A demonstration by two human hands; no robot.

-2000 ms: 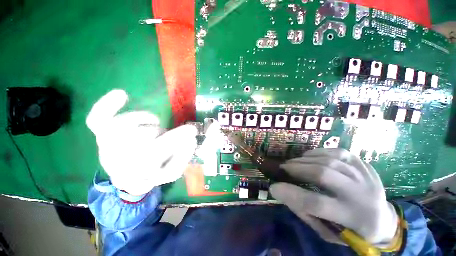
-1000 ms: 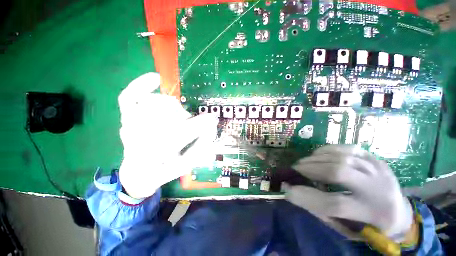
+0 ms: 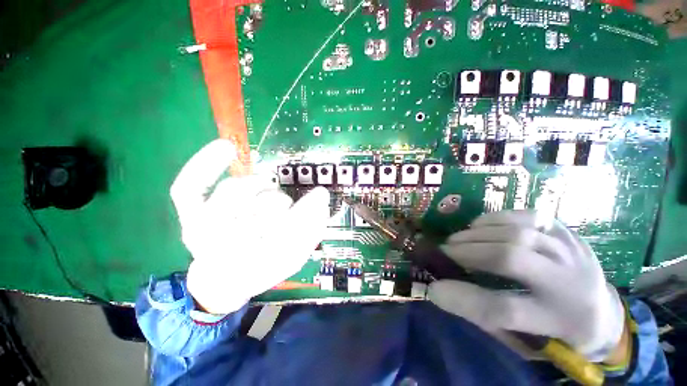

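The green circuit board (image 3: pixel 361 75) lies in front of me, with rows of black transistors with silver tabs (image 3: pixel 365 175). My right hand (image 3: pixel 531 283), in a white glove, is closed around the soldering iron (image 3: pixel 403 237); its tip is at the leads just below the left row of transistors. The iron's yellow handle end shows under my wrist. My left hand (image 3: pixel 241 230), in an overexposed white glove, is over the board's left edge with its fingertips near the iron tip. A thin pale solder wire (image 3: pixel 305 71) rises from it.
The red mat (image 3: pixel 218 75) shows under the board's left side, with a short white-tipped pin (image 3: pixel 196 48) at its edge. A small black fan (image 3: pixel 60 178) with a cable stands far left on the green bench mat (image 3: pixel 113 98). Part of a person's hand (image 3: pixel 673 16) shows top right.
The board and red mat appear shifted left in the view. Both hands remain near the left transistor row. The solder wire, not clear two seconds ago, now shows as a curve over the board.
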